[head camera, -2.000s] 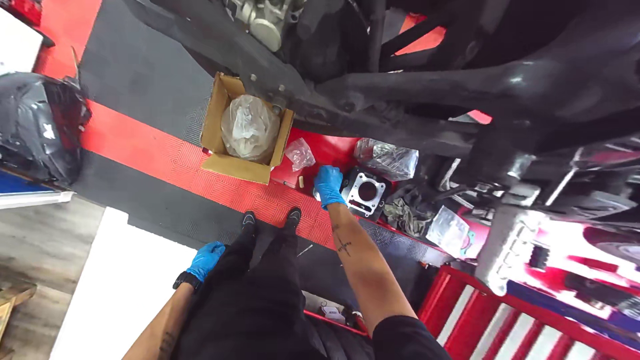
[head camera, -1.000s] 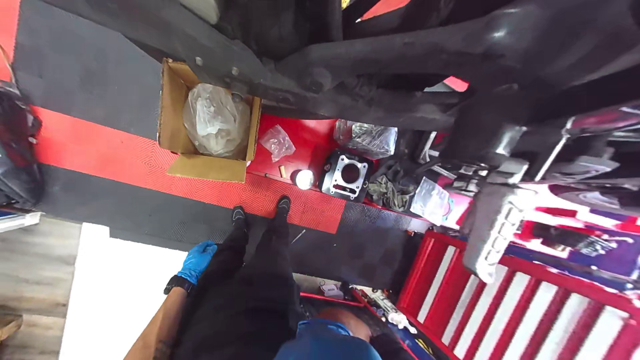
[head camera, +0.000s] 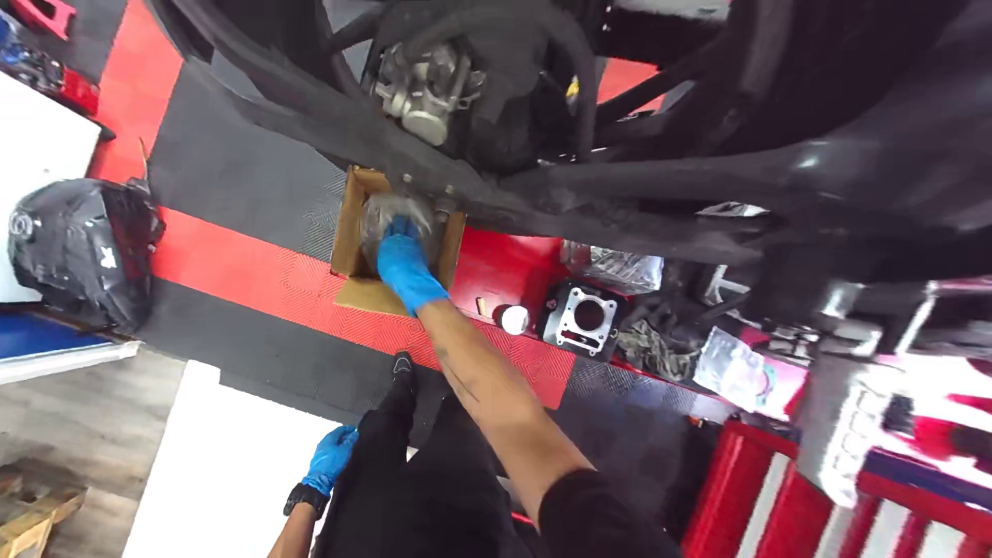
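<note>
My right hand (head camera: 408, 267), in a blue glove, reaches into an open cardboard box (head camera: 368, 297) and touches the clear plastic bag (head camera: 381, 215) in it; its fingertips are partly hidden, so I cannot tell whether they grip. Gloved in blue too, my left hand (head camera: 331, 457) hangs low beside my leg, with nothing seen in it. To the right of the box, a red surface (head camera: 504, 267) carries a small round white-topped container (head camera: 514, 319) and an engine cylinder block (head camera: 587, 319) with its large bore facing up.
A dark vehicle frame (head camera: 620, 190) crosses above the box, with a metal carburetor-like part (head camera: 428, 89) behind it. Plastic-wrapped parts (head camera: 620, 267) and a crumpled dark cloth (head camera: 659, 349) lie near the cylinder. A black bag (head camera: 81, 248) is at left, a red slatted panel (head camera: 821, 496) at lower right.
My right hand was beside the cylinder, then low near my body, and is now in the cardboard box. The small plastic bag seen right of the box earlier is no longer visible there.
</note>
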